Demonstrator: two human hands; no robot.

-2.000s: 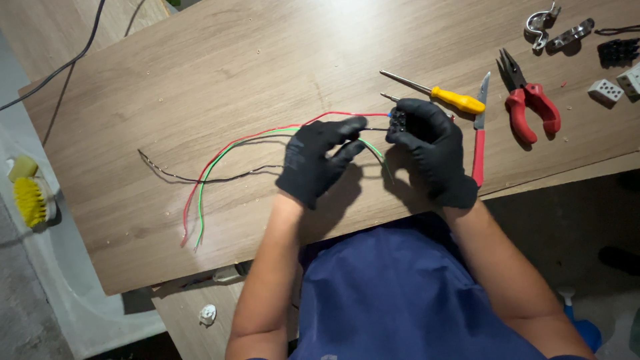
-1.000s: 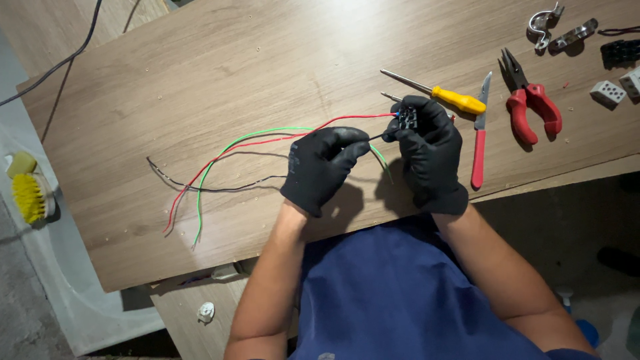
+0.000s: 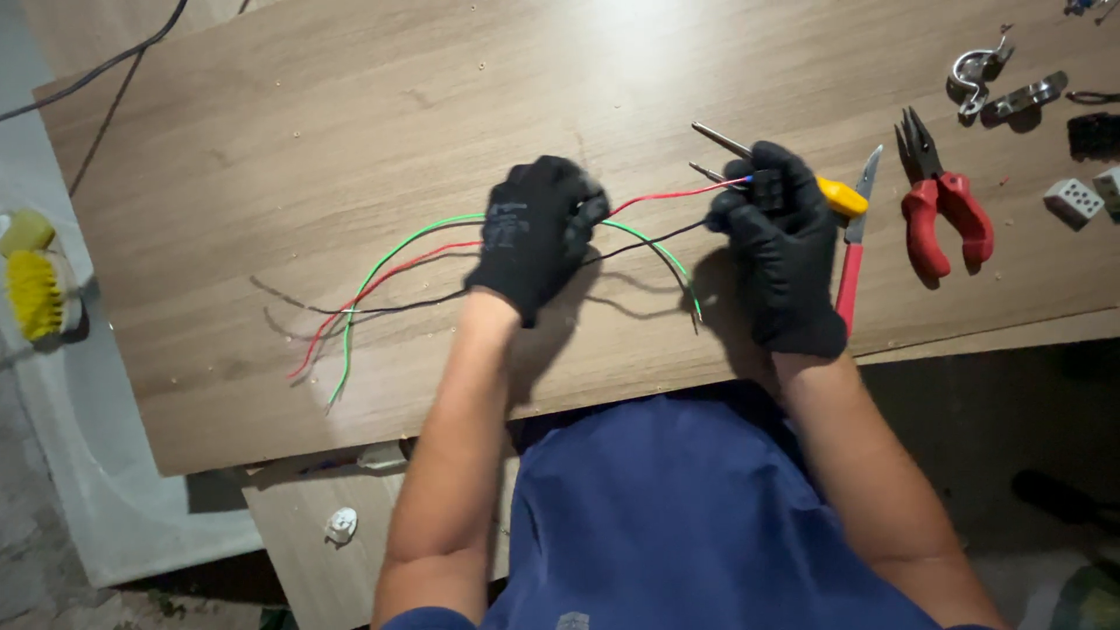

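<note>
In a black glove, my right hand (image 3: pixel 779 249) holds a small black electrical part (image 3: pixel 768 189) between thumb and fingers. A red wire (image 3: pixel 669 194) with a blue tip meets that part, and a black wire (image 3: pixel 647 243) runs to the thumb. My left hand (image 3: pixel 544 232), also gloved, is over the wires left of it; its fingers are curled, and whether they grip a wire is unclear. A green wire (image 3: pixel 394 243) curves beneath the left hand, its right end on the table. A yellow-handled screwdriver (image 3: pixel 842 198) lies partly behind my right hand.
A red-handled knife (image 3: pixel 848 293) and red-handled pliers (image 3: pixel 923 223) lie right of my right hand. Metal clamps (image 3: pixel 1024 98), a black block (image 3: pixel 1094 136) and white perforated blocks (image 3: pixel 1074 203) are farther right. A yellow brush (image 3: pixel 35 293) rests on the basin at left.
My left hand has moved away from my right hand, up and to the left on the table. The wires have shifted, and more of the black wire shows between the hands.
</note>
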